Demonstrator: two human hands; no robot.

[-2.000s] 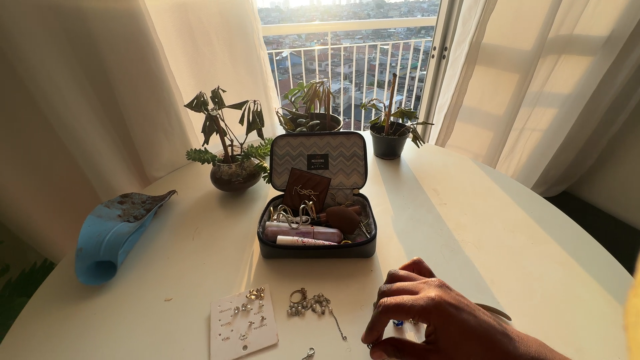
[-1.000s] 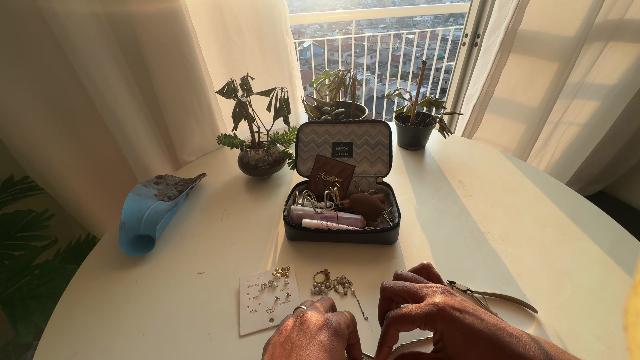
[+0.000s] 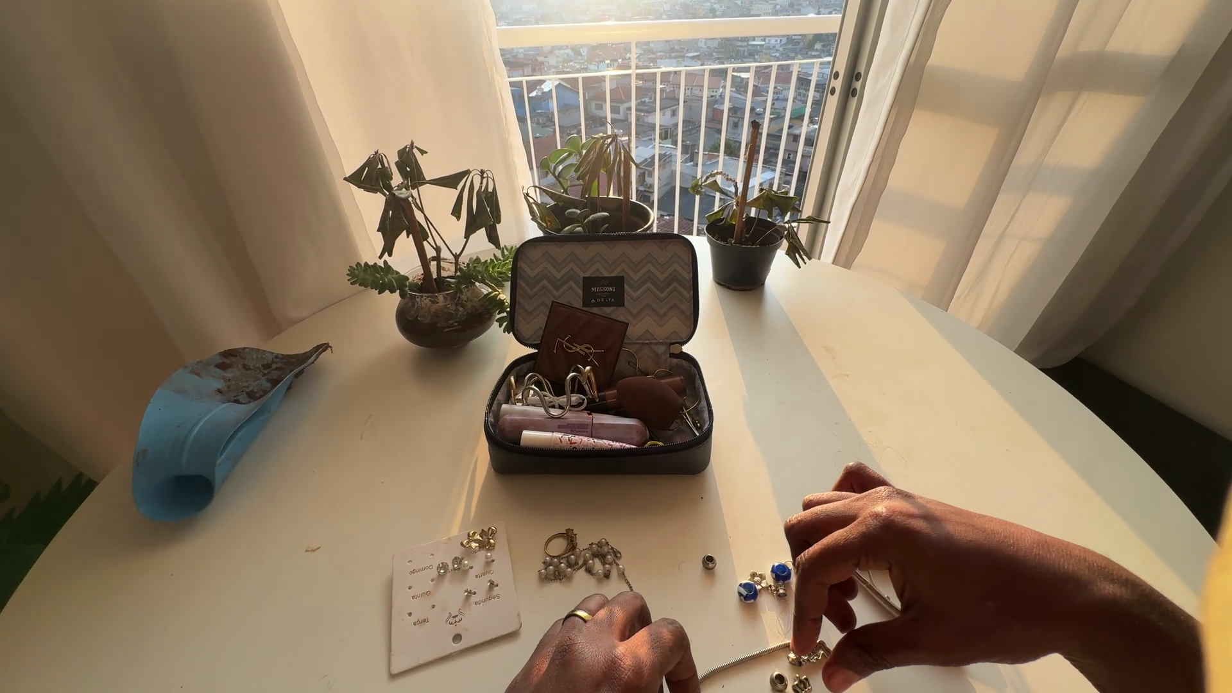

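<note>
My right hand (image 3: 895, 568) is at the lower right, its thumb and fingertips at small metal beads (image 3: 808, 656) on the table; whether it grips one I cannot tell. My left hand (image 3: 616, 647), with a ring on one finger, rests low in the middle near one end of a thin silver snake chain (image 3: 741, 660); its fingertips are hidden. Blue glass beads (image 3: 748, 590) and a lone metal bead (image 3: 708, 562) lie beyond the chain. A pearl bracelet (image 3: 587, 560) sits above my left hand, beside an earring card (image 3: 454, 597).
An open zip case (image 3: 602, 460) with cosmetics stands mid-table. Behind it are potted plants (image 3: 743, 252), one in a round glass bowl (image 3: 446, 316). A blue plastic scoop (image 3: 183, 452) with soil lies at the left. White curtains hang on both sides of a railing.
My left hand, absent from the oldest frame, has come in at the bottom. My right hand has lifted and moved aside, and blue and metal beads now show beside it. The pliers-like tool's handles are now covered.
</note>
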